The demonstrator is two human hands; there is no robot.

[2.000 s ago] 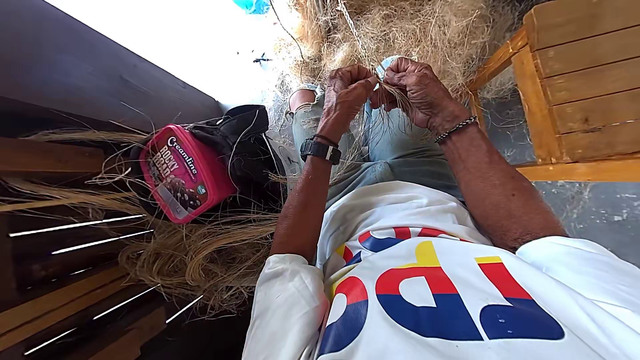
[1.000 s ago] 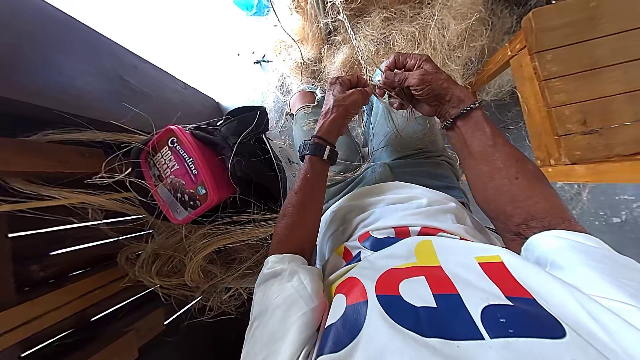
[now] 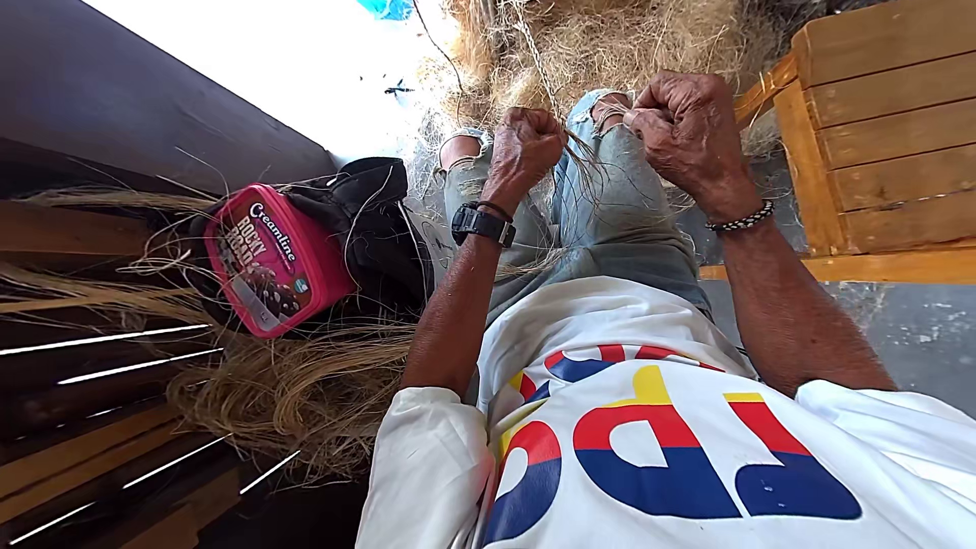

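My left hand (image 3: 526, 149) is closed on the lower end of a twisted fibre cord (image 3: 540, 61) that runs up toward the top of the view; loose fibre ends stick out beside its fingers. To the right of it, above my knee, my right hand (image 3: 686, 130) is closed with thin pale strands (image 3: 608, 117) at its thumb and fingertips. The two hands are apart. Beyond my knees lies a large heap of tangled tan fibre (image 3: 648, 38). A bundle of long loose fibres (image 3: 305, 389) lies at my left side.
A pink plastic ice cream tub (image 3: 324, 255) sits on its side by a black bag (image 3: 381, 252) at my left, near dark wooden slats (image 3: 76, 469). A slatted wooden chair or bench (image 3: 900, 145) stands at the right. A grey wall (image 3: 206, 91) edges the upper left.
My hands were together at the cord a second ago; now they are apart, the right one moved away to the right.
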